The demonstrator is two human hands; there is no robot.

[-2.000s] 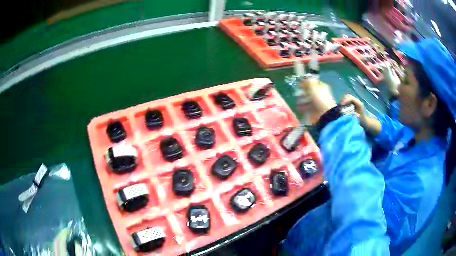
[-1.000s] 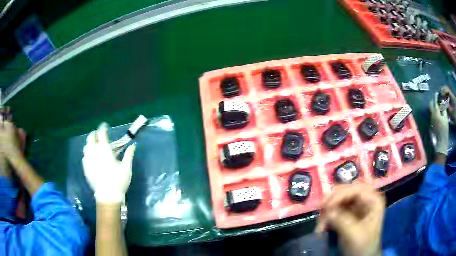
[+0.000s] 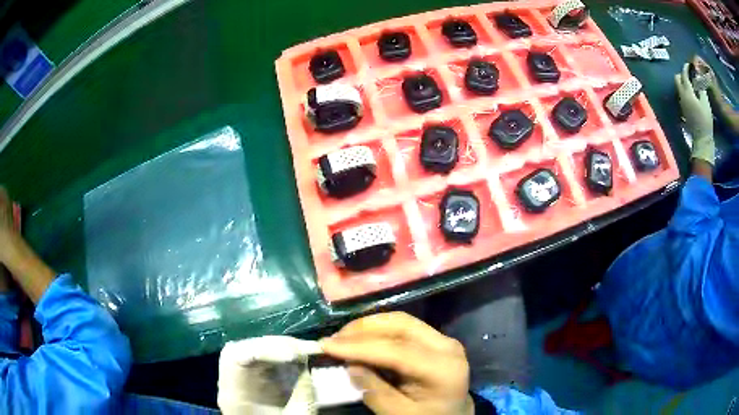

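My left hand (image 3: 263, 374), in a white glove, and my bare right hand (image 3: 409, 361) are together at the bottom edge, in front of the red tray (image 3: 429, 261). Between them they hold a white strap piece (image 3: 334, 385) with a dark part beside it. Blur and my fingers hide whether the dark part is a watch case. The tray's pockets hold several black watch cases (image 3: 438, 148), some with shiny faces. Watches with white perforated straps (image 3: 362, 237) stand along the left column and at the right end.
A clear plastic sheet (image 3: 174, 219) lies on the green mat left of the tray. At right, a co-worker's gloved hand (image 3: 697, 121) is near loose white straps (image 3: 647, 49). A co-worker's blue sleeve (image 3: 69, 340) is at left. Another red tray (image 3: 724, 24) shows top right.
The white strap is gone from the plastic sheet. My left hand has moved from over the sheet to the bottom centre and met my right hand. The view has shifted, so the tray sits higher.
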